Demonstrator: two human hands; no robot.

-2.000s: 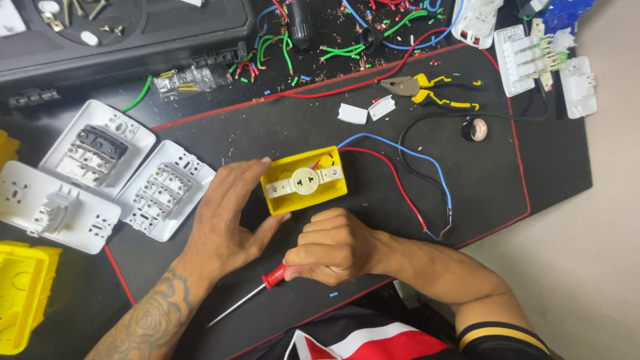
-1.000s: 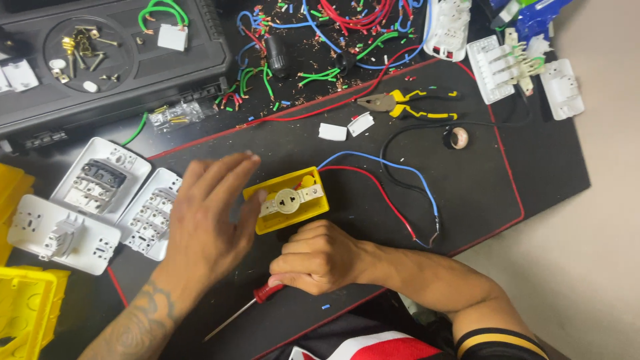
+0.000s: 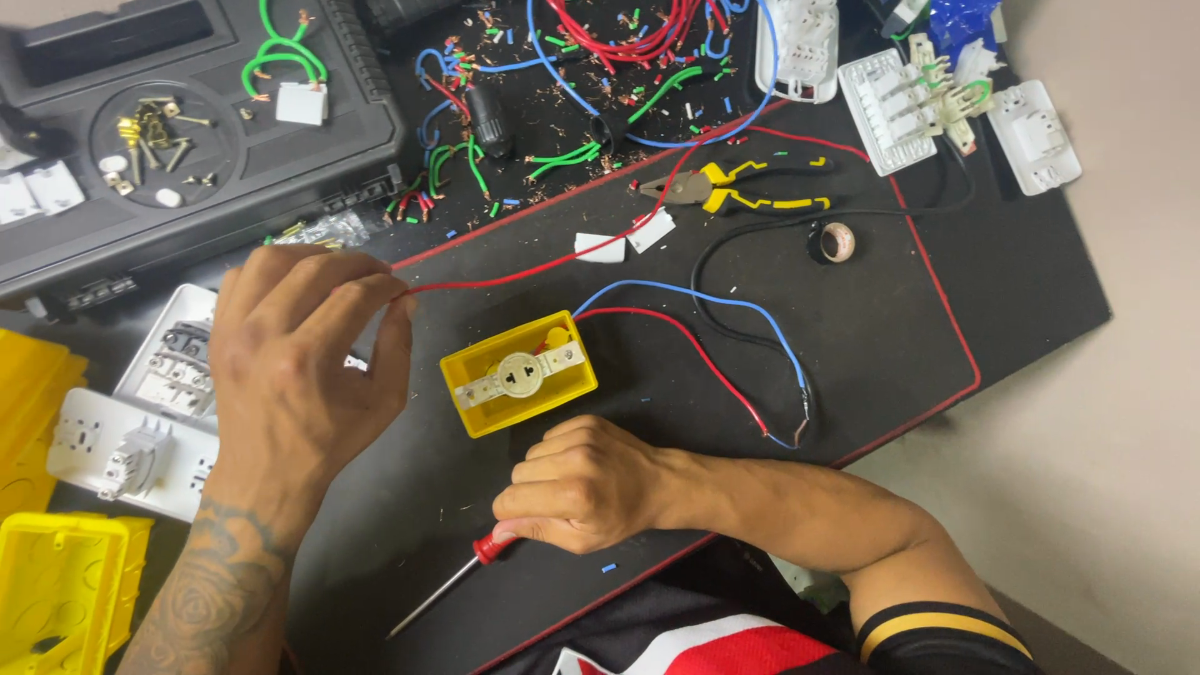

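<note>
My left hand [image 3: 305, 356] is raised at the left, pinching the end of a long red wire [image 3: 525, 274] between thumb and fingers. The wire runs up to the right past the pliers. My right hand [image 3: 586, 487] is closed round the red handle of a screwdriver [image 3: 441, 592], whose shaft points down to the left. Between the hands, a yellow electrical box [image 3: 518, 424] lies on the dark mat with a round white socket [image 3: 520, 375] on a strip across it. A blue wire [image 3: 712, 295] and a shorter red wire [image 3: 689, 342] leave its upper right corner.
Combination pliers [image 3: 694, 187], a tape roll [image 3: 837, 244] and two white pieces lie beyond the box. Wire scraps cover the back. A black tool case [image 3: 309, 178] stands upper left, white switch plates [image 3: 80, 450] and yellow boxes [image 3: 136, 572] at left, more white modules [image 3: 877, 112] upper right.
My left hand, beside the yellow box two seconds ago, has moved up and left and now holds the long red wire's end. My right hand still grips the screwdriver.
</note>
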